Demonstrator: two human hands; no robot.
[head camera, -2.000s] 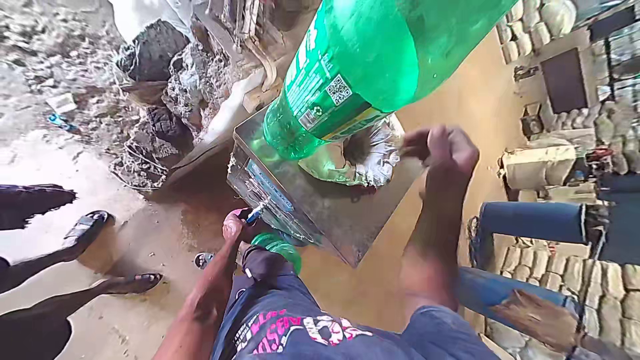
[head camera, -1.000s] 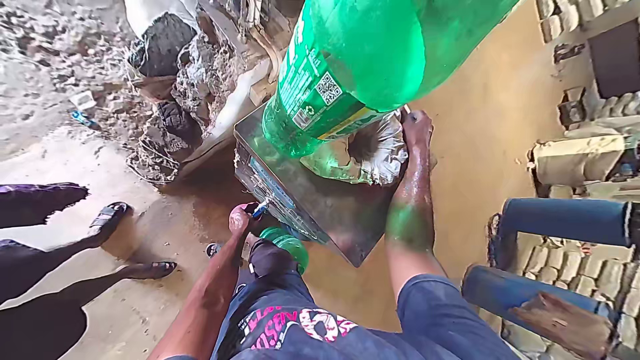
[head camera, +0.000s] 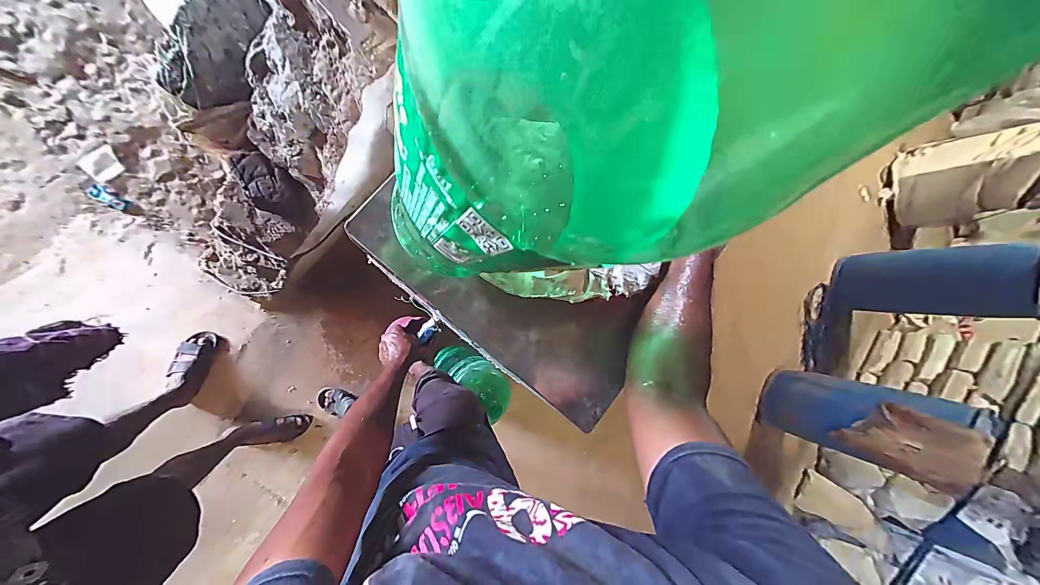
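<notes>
A big green plastic bottle (head camera: 552, 146) with a printed label fills the upper middle, very near the camera. Under it lies a dark flat panel (head camera: 528, 333) like a tabletop, with a whitish crumpled ring-shaped thing (head camera: 626, 280) on top, mostly covered by the bottle. At the panel's left edge, my left hand (head camera: 396, 343) is closed around a small blue-and-white thing (head camera: 427, 331), which I cannot name. My right forearm reaches up along the panel's right side; the bottle hides that hand and whatever it touches. A second green plastic bottle or container (head camera: 475, 380) shows below the panel, beside my leg.
Another person's legs and sandals (head camera: 193, 361) are at the left on wet ground. Rubble (head camera: 280, 89) with dark lumps rises at the upper left. Blue padded bars (head camera: 934, 280), a cardboard-like box (head camera: 967, 183) and rows of pale blocks (head camera: 934, 353) stand at the right.
My right hand has moved from the air right of the panel to the whitish ring, then out of sight behind the bottle. The bottle now covers more of the ring. My left hand remains at the panel's edge.
</notes>
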